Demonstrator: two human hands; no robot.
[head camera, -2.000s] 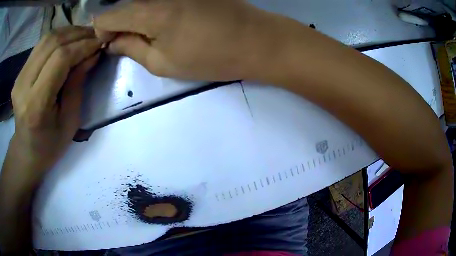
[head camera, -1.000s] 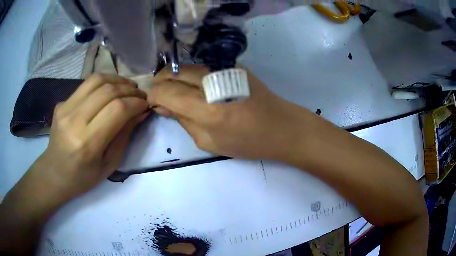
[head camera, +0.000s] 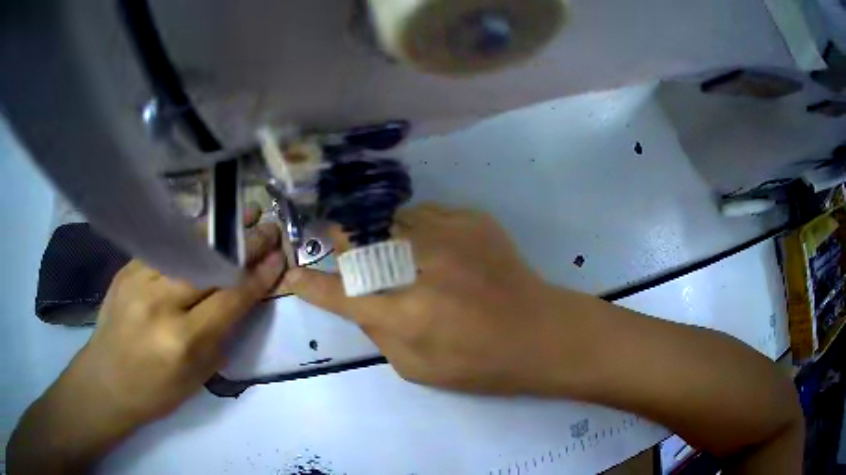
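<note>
The white-grey sewing machine head (head camera: 594, 56) covers the upper part of the view. Its white ribbed dial (head camera: 378, 267) hangs in front of my right hand (head camera: 455, 297). My right hand lies on the bed with its fingertips beside the needle area. My left hand (head camera: 176, 320) has its fingertips together at the same spot, partly behind the machine head. Both hands' fingertips meet at a small light fabric edge, mostly hidden. The dark brown band (head camera: 79, 274) of the garment piece lies left of my left hand. The beige-grey cloth is mostly hidden behind the head.
The flat machine bed (head camera: 538, 186) extends to the right, with a dark edge at its front. A large cream knob (head camera: 473, 28) is at the top. A yellow-brown box (head camera: 816, 269) stands at far right. The white table (head camera: 445, 427) carries ruler marks along its front edge.
The view has shifted up, so more of the machine head shows. My hands have parted slightly from their close pinch, and my right hand now lies flatter beside the needle area.
</note>
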